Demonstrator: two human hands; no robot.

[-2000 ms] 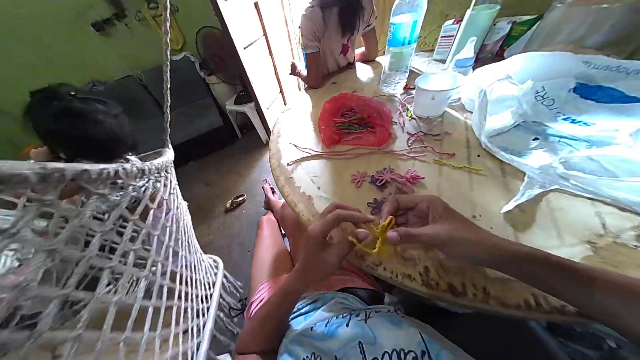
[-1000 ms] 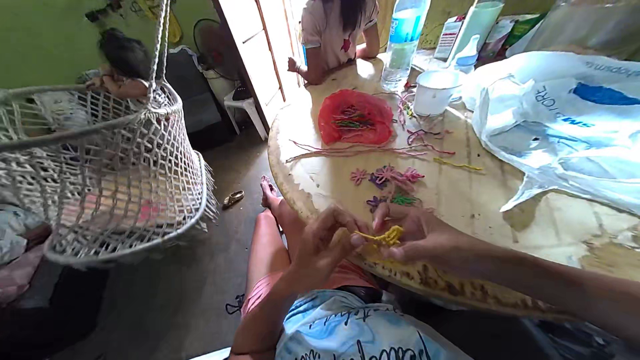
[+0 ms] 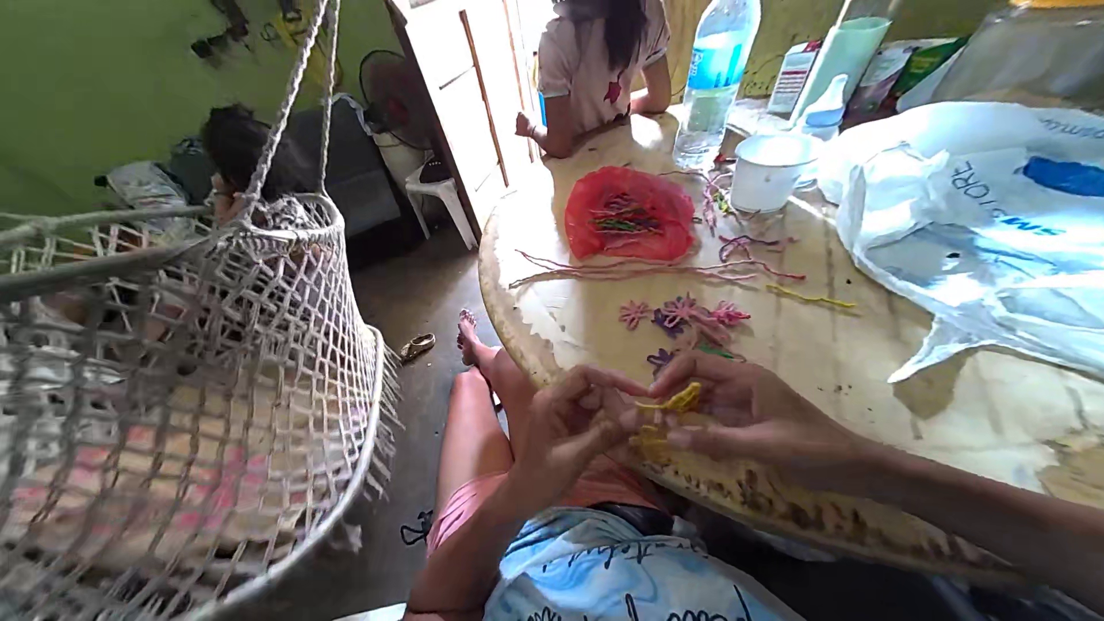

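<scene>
Yellow yarn work is pinched between the fingertips of my right hand, above the near edge of the round table. My left hand meets it from the left, its thumb and forefinger closed on the yellow strand. Just beyond the hands lie several yarn flowers in pink and purple, with a bit of green beside them. Farther back, a red mesh pouch holds short coloured yarn pieces. Long pink strands stretch across the table in front of it, and a yellow strand lies to the right.
A white cup, a water bottle and a baby bottle stand toward the back. A large plastic bag covers the right side. One person leans on the far table edge. A netted hammock chair hangs at left, another person behind it.
The hammock chair at left has swung about, and the person behind it has shifted in view. Both my hands have kept the yellow yarn while their fingers changed position around it.
</scene>
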